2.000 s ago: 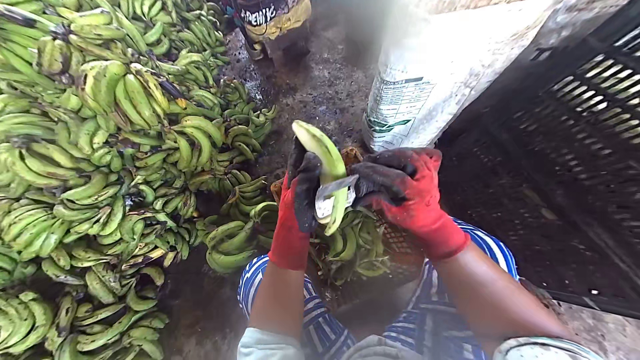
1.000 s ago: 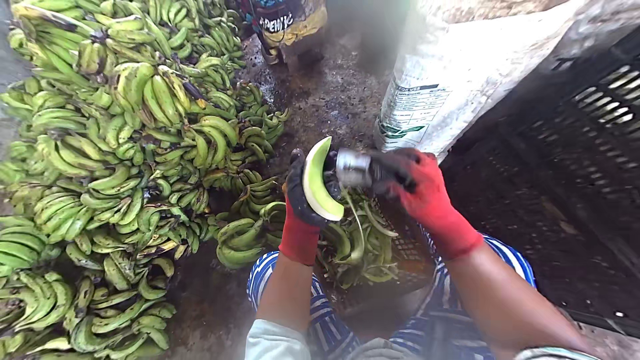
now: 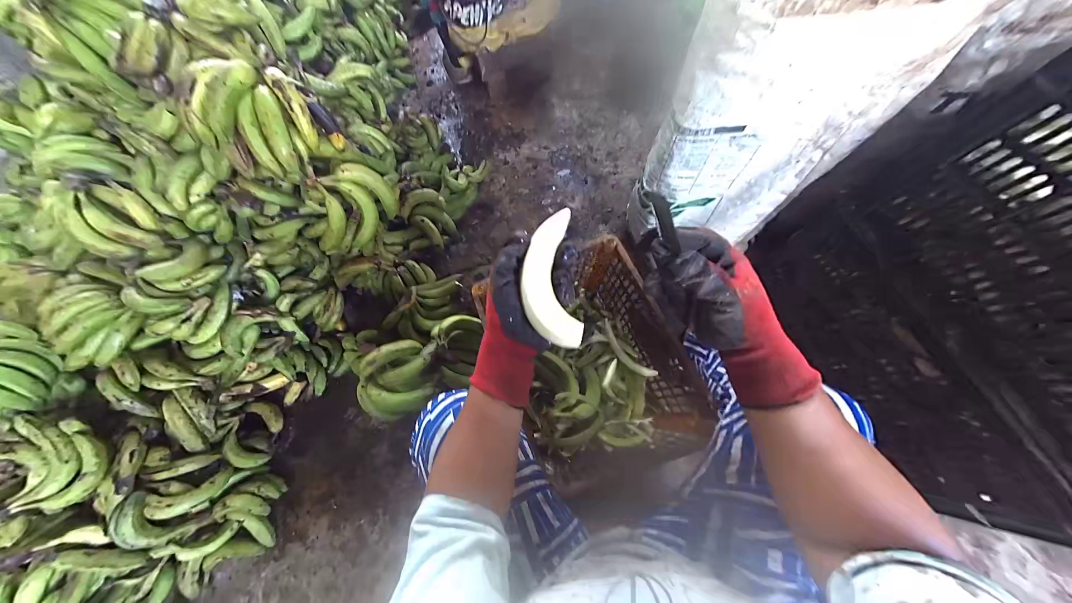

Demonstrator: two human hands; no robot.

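Note:
My left hand (image 3: 515, 318), in a red glove with black palm and fingers, holds a peeled, pale plantain (image 3: 548, 285) upright, its curve bulging left. To the right, my right hand (image 3: 703, 289), gloved the same way, is closed around a dark-handled tool (image 3: 662, 219); its blade cannot be made out against the white sack. Below and between the hands, green plantain peels (image 3: 595, 394) lie in an orange-brown plastic crate (image 3: 670, 368) between my knees. The hands are apart.
A large heap of green plantain bunches (image 3: 209, 251) covers the left side. A white woven sack (image 3: 754, 126) stands ahead to the right, beside a black slatted plastic crate (image 3: 938, 276). A printed bag (image 3: 511, 25) stands on the wet, dirty floor (image 3: 544, 159) at the top.
The plantain had green peel on it two seconds ago and now shows pale flesh all along its visible side. My right hand has moved away from it to the right with the tool.

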